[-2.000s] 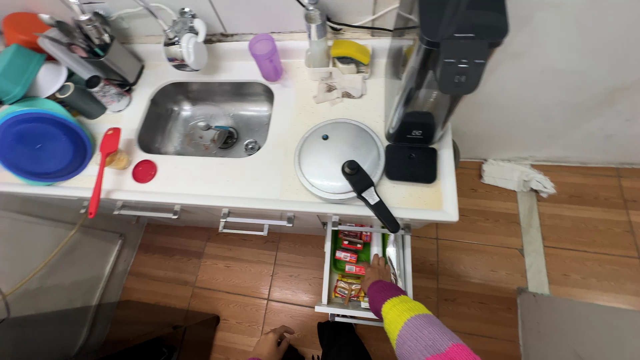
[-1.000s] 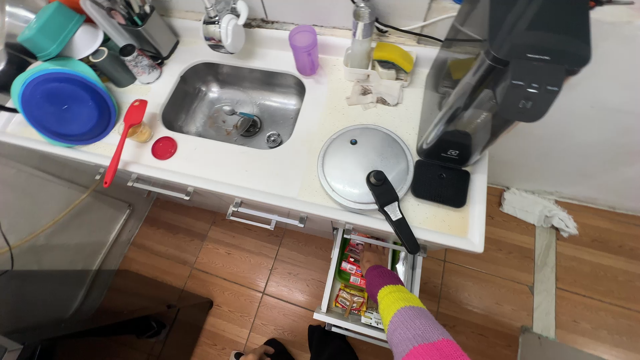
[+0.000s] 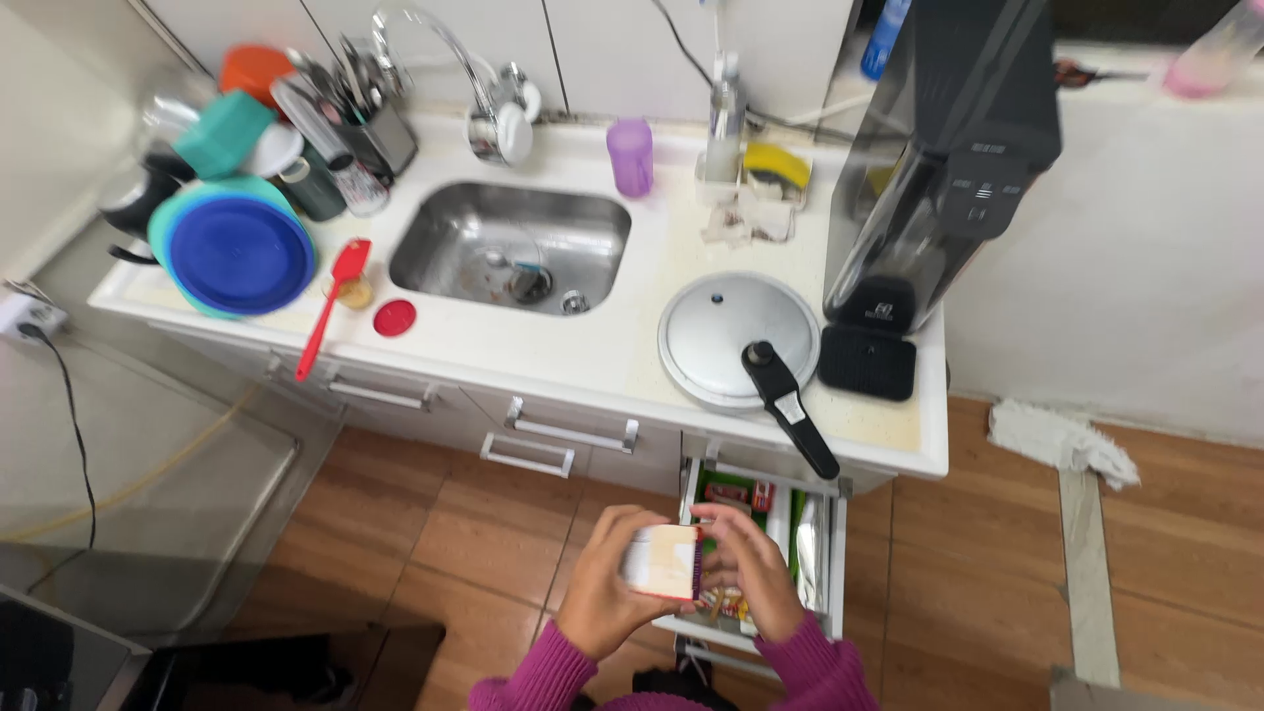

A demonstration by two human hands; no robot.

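A small cardboard box [image 3: 664,561], pale with a red and purple edge, is held over the front left part of the pulled-out drawer [image 3: 837,563]. My left hand [image 3: 604,583] grips it from the left, thumb below and fingers above. My right hand [image 3: 752,571] is at its right side with curved fingers; whether they press on the box is hard to tell. Beneath the hands, the drawer holds several small red packets [image 3: 728,494], green dividers and a silvery wrapped roll [image 3: 810,553].
On the counter [image 3: 553,351] stand a pressure cooker lid [image 3: 736,341] with a black handle, a black water dispenser [image 3: 948,188], a steel sink [image 3: 509,247], a purple cup [image 3: 630,158], a red spatula [image 3: 331,316] and blue plates [image 3: 242,252]. A white cloth [image 3: 1062,439] lies on the floor.
My right hand has come up out of the drawer. My left hand, low in the view two seconds ago, has risen and now holds the small box. The view has shifted.
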